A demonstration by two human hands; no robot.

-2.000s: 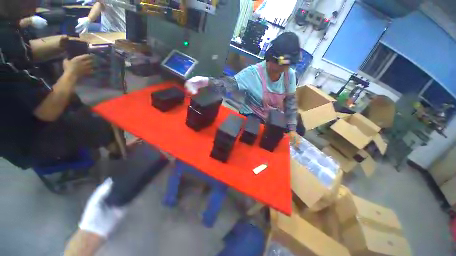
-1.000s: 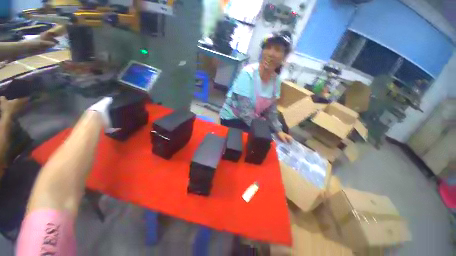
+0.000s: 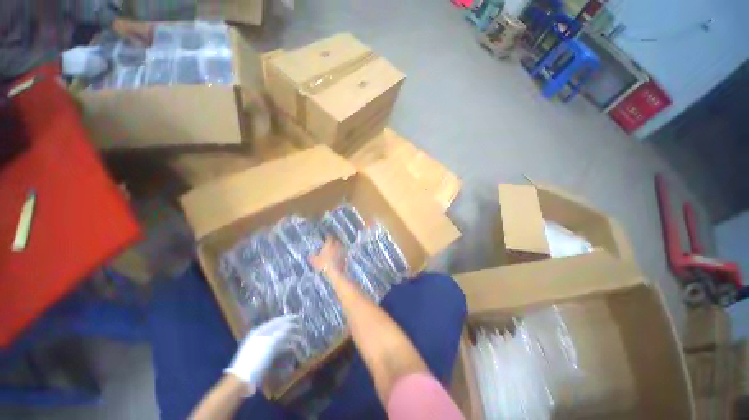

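Observation:
An open brown packing carton (image 3: 275, 190) stands between my knees, filled with rows of clear bubble bags (image 3: 287, 271) over dark parts. My left hand (image 3: 264, 351), in a white glove, lies at the carton's near left side on the bagged parts, its fingers slightly spread. My bare right hand (image 3: 328, 259) reaches into the middle of the carton among the bags. Its fingertips are partly hidden and blurred, so any hold is unclear. An open bag carton (image 3: 567, 280) stands beside my right leg with a pile of whitish empty bags (image 3: 513, 369).
The red table (image 3: 62, 221) is at the left with a pale-yellow strip (image 3: 25, 221). Beyond stand another filled carton (image 3: 164, 115) with a person's gloved hand at it, and closed cartons (image 3: 337, 82). A small open carton (image 3: 567, 213), blue stool (image 3: 567, 66) and red pallet jack (image 3: 690, 246) are at right.
The view has turned right and down from the table to the cartons. My left hand has moved from the black stacks on the table to the carton. My right hand has come into view.

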